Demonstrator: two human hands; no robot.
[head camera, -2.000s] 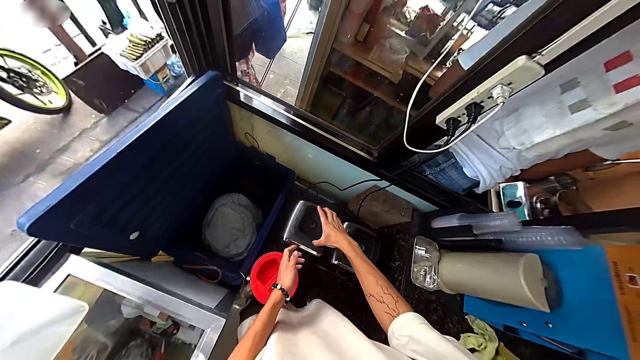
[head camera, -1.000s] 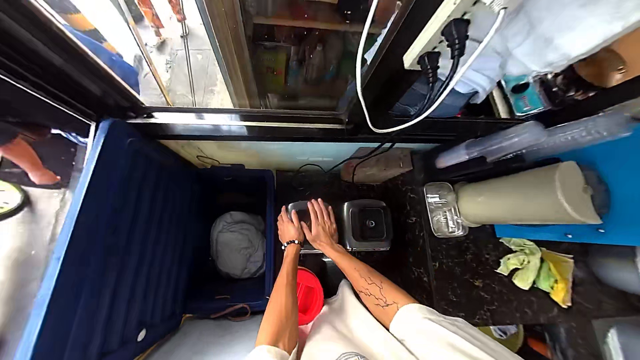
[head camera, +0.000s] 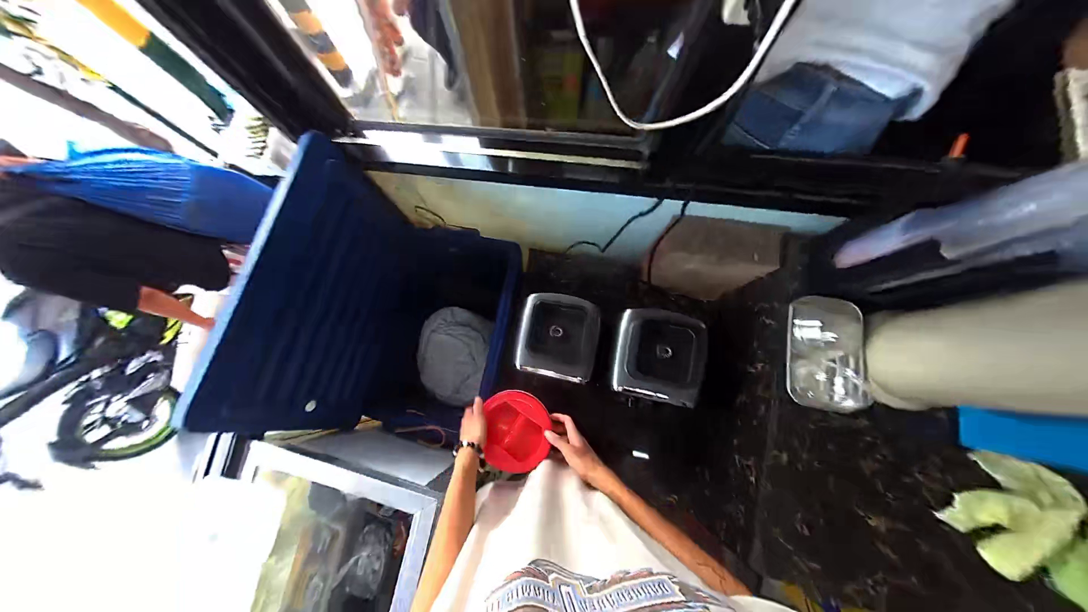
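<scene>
A round red plastic lid or container (head camera: 515, 431) is held between my two hands, close to my shirt. My left hand (head camera: 473, 427) grips its left edge, and my right hand (head camera: 574, 442) has its fingers on the right edge. Just beyond, two square metal-rimmed appliances with dark tops, a left one (head camera: 558, 337) and a right one (head camera: 660, 356), stand side by side on the black speckled counter (head camera: 731, 476). To their left is an open dark blue cooler box (head camera: 512, 280) with a grey cloth-like bundle (head camera: 456, 355) inside.
The cooler's raised lid (head camera: 280, 323) leans left. At right are a clear plastic tray (head camera: 824, 353), a beige cylinder (head camera: 977, 348) and a green cloth (head camera: 1020, 510). A brown block (head camera: 718, 255) stands by the wall. A glass-topped case (head camera: 425, 510) is at lower left; a person (head camera: 102, 229) is outside.
Both hands have moved off the left appliance and onto the red round object, which lay near my body before. The view has turned.
</scene>
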